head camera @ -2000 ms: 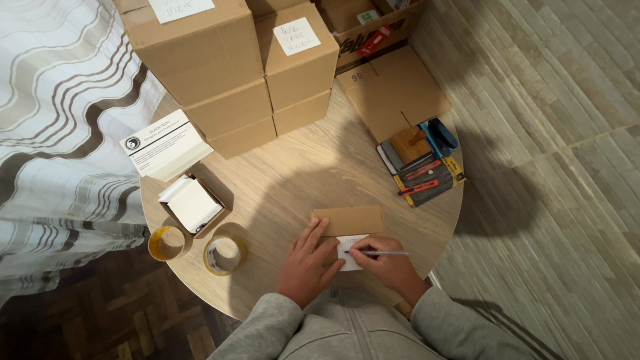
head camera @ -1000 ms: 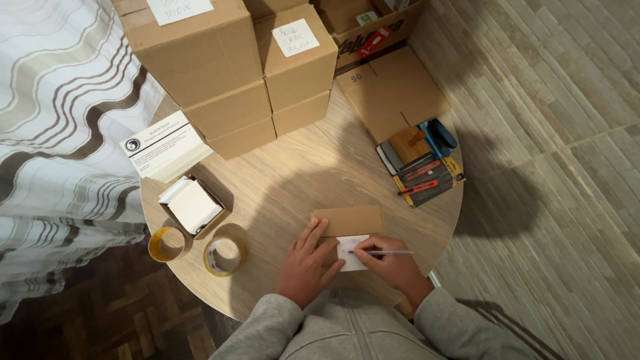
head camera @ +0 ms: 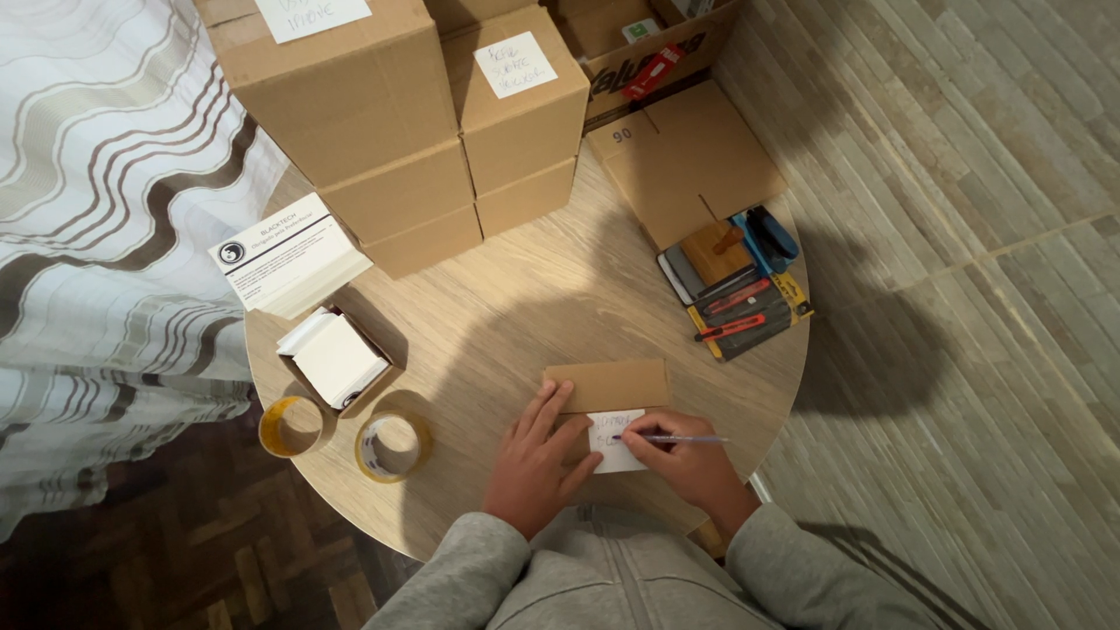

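A small white paper slip [head camera: 617,455] with handwriting lies over a piece of brown cardboard [head camera: 612,383] near the table's front edge. My left hand [head camera: 544,455] rests flat with fingers spread, its thumb at the slip's left edge and two fingertips on the cardboard. In my right hand [head camera: 687,455] is a pen [head camera: 691,438], its tip on the slip beside a second line of writing. The pen's back end points right. Part of the cardboard is hidden under the slip and my hands.
Stacked cardboard boxes [head camera: 385,105] stand at the back left. On the left are a printed card [head camera: 289,254], a small box of white papers [head camera: 337,359] and tape rolls [head camera: 394,446]. Flattened cardboard [head camera: 691,157], an open carton [head camera: 604,87], a stapler [head camera: 770,241] and red cutters [head camera: 731,328] sit right.
The pen tip has shifted a little on the slip, and more writing shows on it. My left hand has stayed in about the same place.
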